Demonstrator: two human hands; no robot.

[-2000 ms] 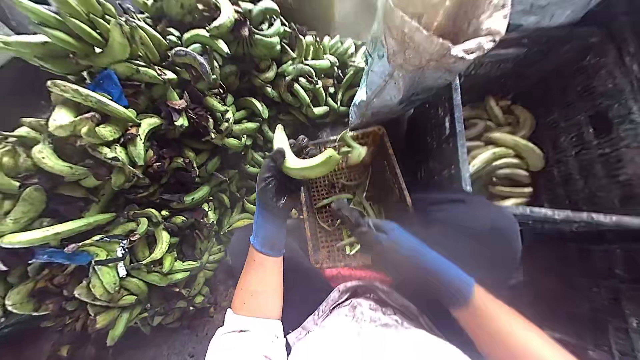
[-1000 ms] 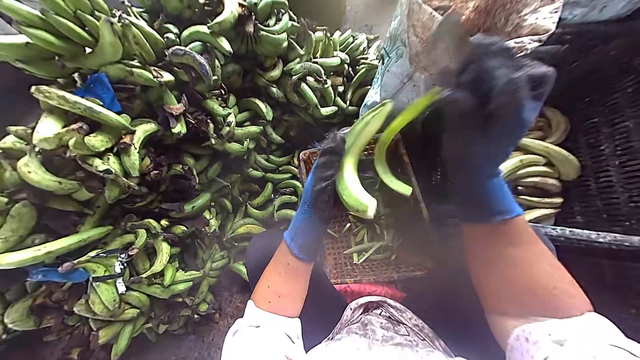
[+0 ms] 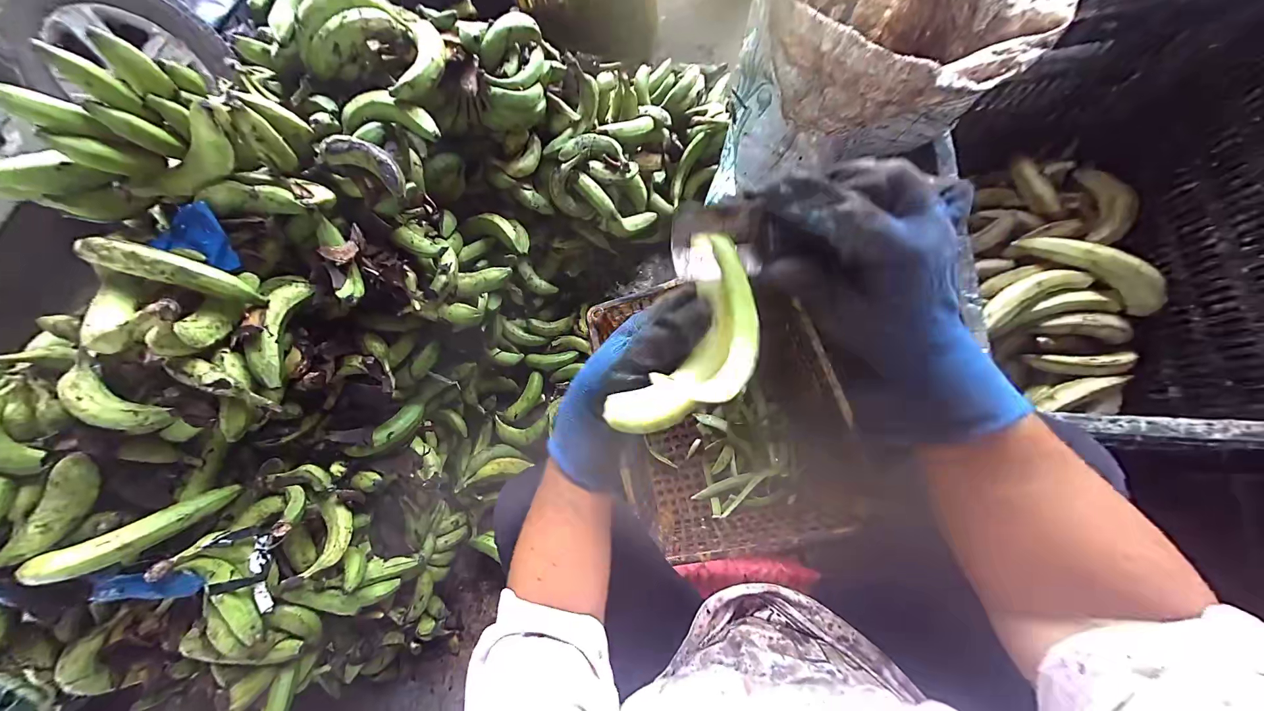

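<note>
My left hand [image 3: 632,380], in a blue glove with dark palm, is closed around a partly peeled green plantain [image 3: 657,405]. A strip of green peel [image 3: 736,336] curves away from its upper end. My right hand [image 3: 869,267], gloved alike and blurred, grips a short metal blade [image 3: 716,242] at the top of that strip; its handle is hidden in the fingers. Beneath both hands a brown perforated plastic crate [image 3: 711,533] stands between my legs, with peel strips [image 3: 736,479] lying in it.
A large heap of green plantains [image 3: 385,425] fills the left side, with blue plastic scraps [image 3: 197,237] among them. A worn sack [image 3: 849,89] stands open ahead. At the right, a black crate [image 3: 1205,430] holds peeled plantains [image 3: 1057,306]. A wheel [image 3: 128,25] shows at the upper left.
Two seconds ago the plantain lay nearly level in my left hand, with my right hand low over the crate. My right hand has since come up to the plantain, and peel is now partly off it.
</note>
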